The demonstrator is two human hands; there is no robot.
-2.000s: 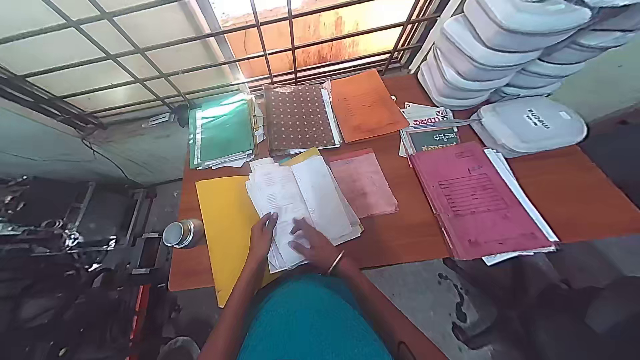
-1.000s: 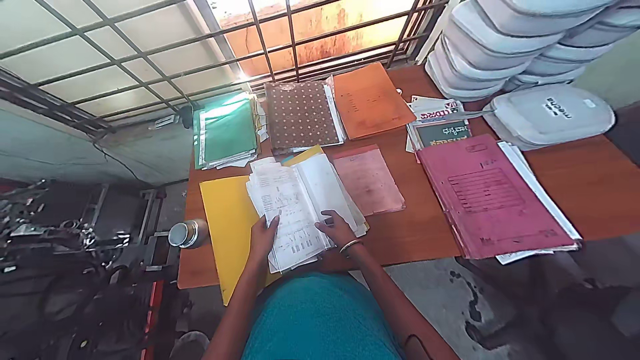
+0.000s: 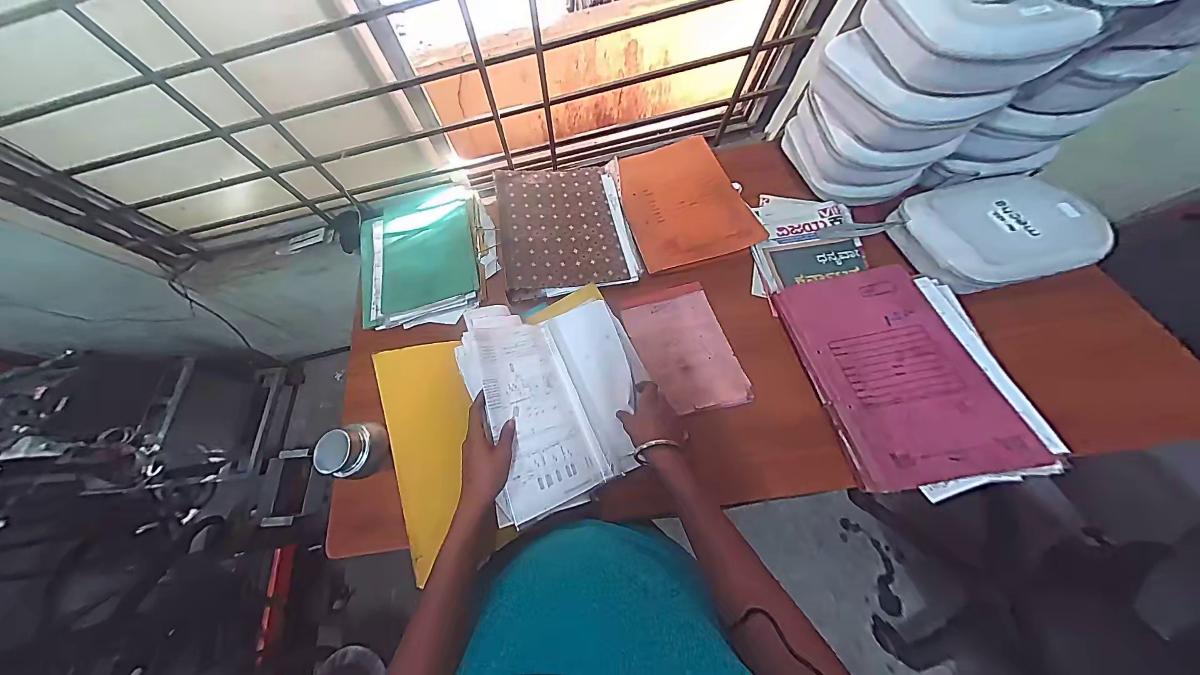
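Observation:
An opened stack of white papers (image 3: 539,412) lies over a yellow folder (image 3: 422,422) near the desk's front edge. My left hand (image 3: 489,455) grips the left side of the papers, thumb on top of the printed page. At the right edge of the stack, my right hand (image 3: 652,417) holds the pages between thumb and fingers, a bangle on its wrist. A pink folder (image 3: 689,352) lies just beyond that hand, to the right of the papers.
Behind are a green folder (image 3: 427,258), a brown dotted folder (image 3: 562,230) and an orange folder (image 3: 689,206). A magenta folder (image 3: 923,384) lies right, near stacked white zipped cases (image 3: 1008,230). A metal-lidded jar (image 3: 342,452) stands at the left edge.
My right hand has moved from over the middle of the papers to their right edge. The left hand remains at the left side.

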